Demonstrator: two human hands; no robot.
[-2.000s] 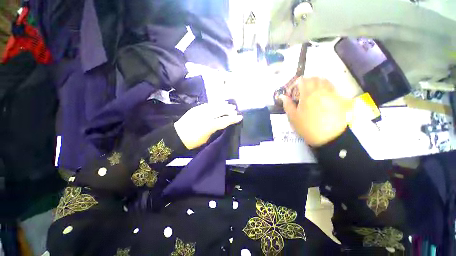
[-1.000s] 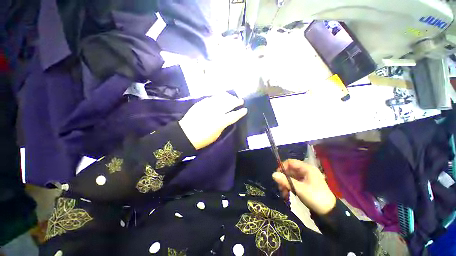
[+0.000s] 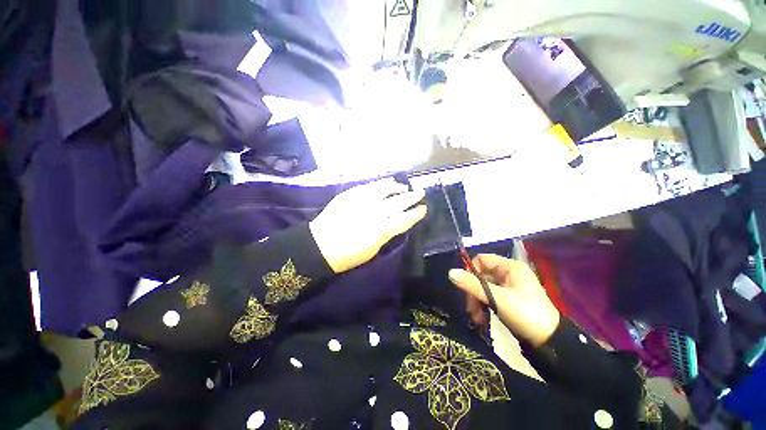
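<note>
Dark purple cloth [image 3: 353, 281] lies over the table's front edge and hangs towards my lap. My left hand [image 3: 365, 225] rests on it, fingers pinching the cloth near a dark small piece [image 3: 445, 218] that reaches past my fingertips. My right hand [image 3: 508, 298] holds the scissors [image 3: 463, 243] by their orange-red handles, right of and below the left hand. The blades point up and away, over the dark piece. Whether they are parted cannot be told.
The white sewing machine [image 3: 655, 42] stands at the back right, a smartphone [image 3: 564, 88] and yellow card [image 3: 563, 143] before it. Heaped purple cloth [image 3: 193, 109] covers the left. Magenta cloth [image 3: 600, 277] and dark cloth [image 3: 672, 269] lie below right. Lamp glare whitens the middle.
My right hand has picked up the scissors from the table and brought them back towards me, then up to the dark piece. My left hand has stayed on the cloth. The view has shifted right.
</note>
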